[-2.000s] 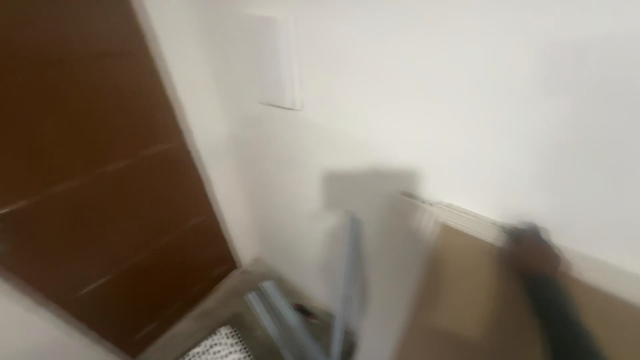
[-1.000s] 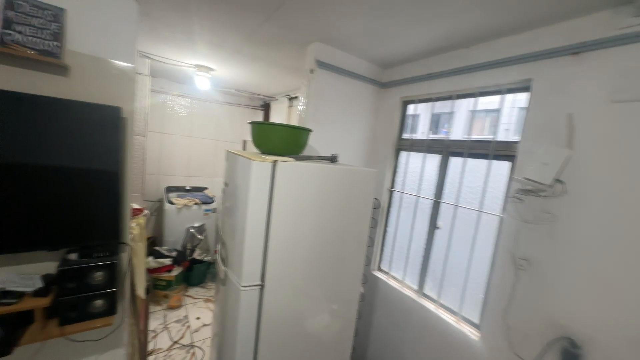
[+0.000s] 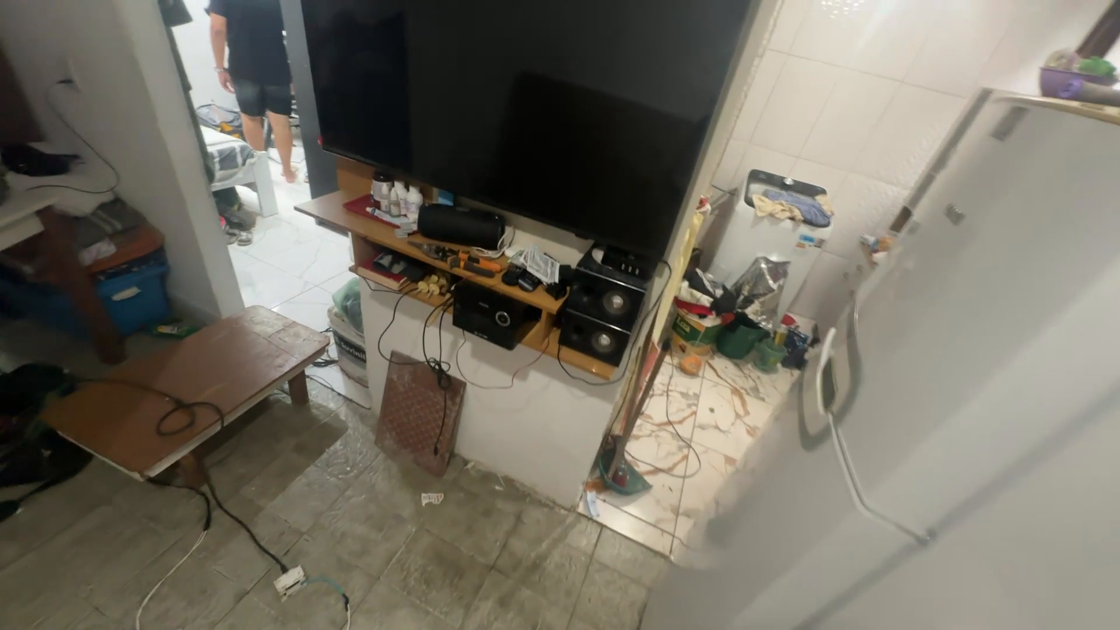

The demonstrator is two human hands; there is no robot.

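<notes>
Neither my left hand nor my right hand shows in the head view. A wooden shelf unit is fixed to the low wall under a large dark television. On its upper board lie a black cylindrical speaker, small bottles and an orange-and-black tool. A black box-shaped speaker sits below, with stacked black speakers at the right end. Cables hang down in front of the wall, over a brown tile leaning there.
A low wooden bench carries a looped black cable. Cords run over the floor to a white socket block. A white refrigerator fills the right side. Beyond the doorways are a person, a washing machine and a dustpan.
The view has swung widely, from a wall and brown door, past the refrigerator and window, to the television and floor. The hand seen at the wall two seconds ago is out of view.
</notes>
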